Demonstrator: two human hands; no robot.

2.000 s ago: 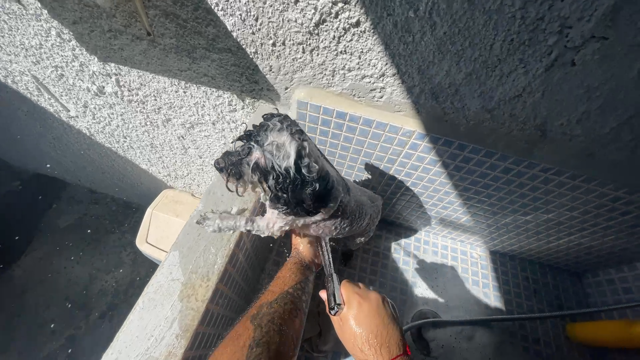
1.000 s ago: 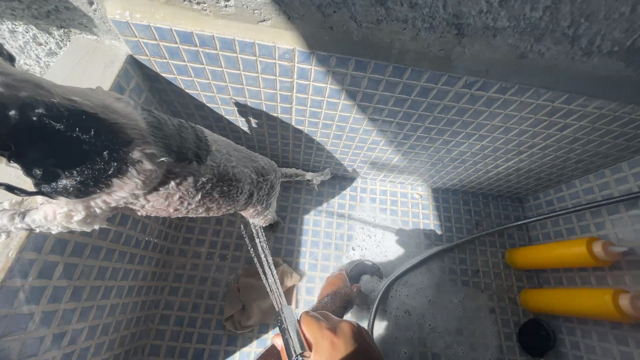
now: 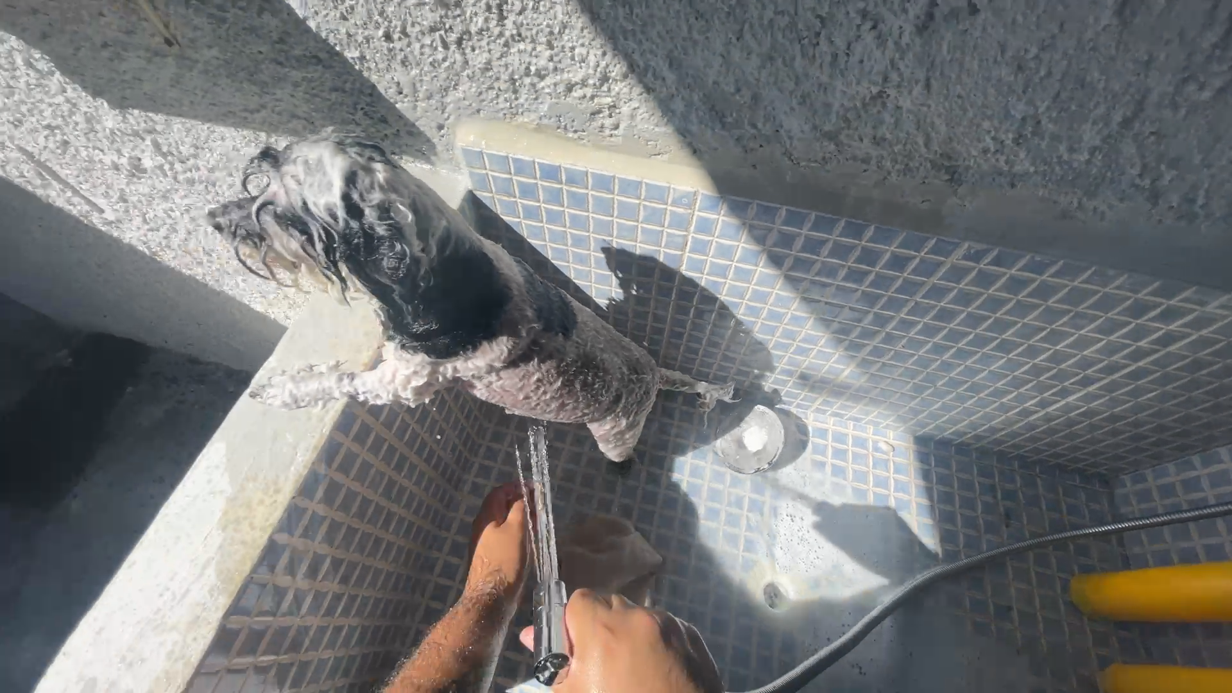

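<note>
A wet black and white dog, lathered on its head, stands in a blue-tiled basin with its front paws on the basin's concrete rim. My right hand is closed around a sprayer nozzle, from which water jets run up to the dog's belly. Below the dog, beside the jets, is my left hand; its fingers are partly hidden and nothing shows in it. A brownish cloth lies on the basin floor behind the nozzle.
A round clear container stands near the dog's hind leg. A drain is in the floor. The grey hose curves right, near two yellow bottles. A rough wall rises behind.
The left hand was at the dog's underside two seconds ago and is now lower, apart from it. One second ago the view was shifted right. The water still runs from the nozzle.
</note>
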